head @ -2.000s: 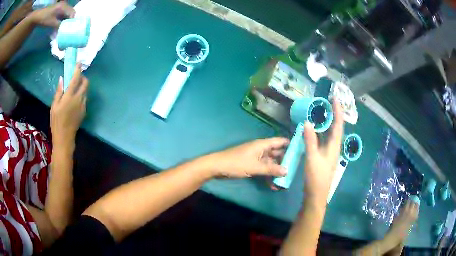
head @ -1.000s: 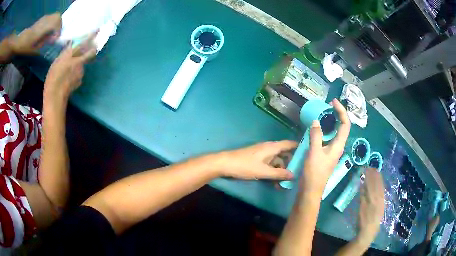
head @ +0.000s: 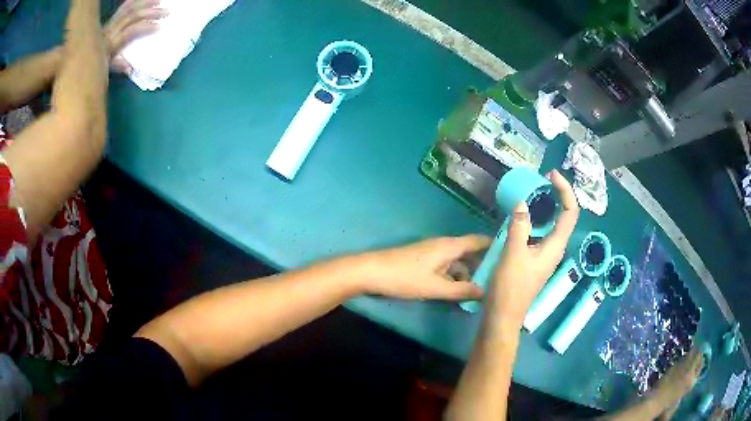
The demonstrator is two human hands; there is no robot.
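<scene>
A mint handheld fan (head: 515,188) is held in both hands in front of the press base, its round head up and its handle slanting down to the left. My left hand (head: 434,267) grips the lower handle. My right hand (head: 535,238) holds the head, with the thumb and a finger at the rim of the dark centre. The grey and green arbor press (head: 599,78) stands behind, with its white ram pad (head: 551,115) above the fixture block (head: 504,136). The held fan's head is near the block; I cannot tell whether it touches.
One fan (head: 303,134) lies to the left on the green bench. Two fans (head: 554,294) (head: 578,318) lie to the right, beside a clear bag of dark parts (head: 650,316). A neighbour's hands touch white sleeves (head: 165,45). Another person's hand (head: 679,378) is at lower right.
A second fan now lies at the right, and the other person's hand has drawn back. The neighbour's mint fan is no longer visible; their hands are on the white stack. My hands keep nearly the same grip.
</scene>
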